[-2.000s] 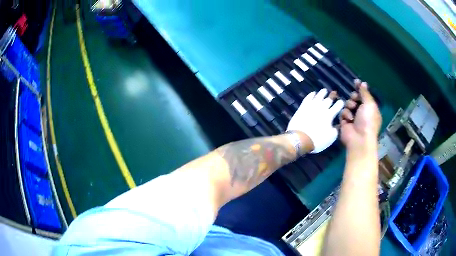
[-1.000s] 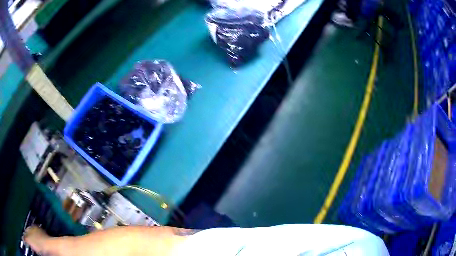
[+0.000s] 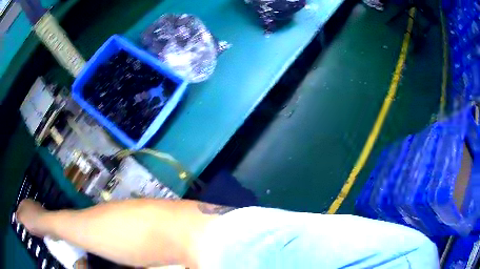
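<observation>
The black slotted tray (image 3: 46, 181) lies at the lower left, with short white ends of tubular units in a row along its edge. My bare right hand (image 3: 30, 215) is over this tray, small and blurred; whether its fingers hold anything is hidden. My left hand (image 3: 64, 252), in a white glove, is lower, partly hidden behind my right forearm and close to the picture's bottom edge; its fingers are unclear. The metal fixture (image 3: 92, 171) with its brownish-gold block stands between the tray and the blue parts bin (image 3: 163, 120), which holds small glossy black parts.
A clear crumpled bag (image 3: 184, 44) touches the bin's far side. Another dark bag (image 3: 273, 11) lies further along the teal bench (image 3: 231, 89). A yellowish hose (image 3: 158, 155) curves from the fixture. Blue crates (image 3: 410, 178) are stacked on the green floor at right.
The view has swung right from the tray to the bin, then shifted slightly, so bin and bag sit higher. My gloved left hand, out of sight one second ago, shows again at the lower left.
</observation>
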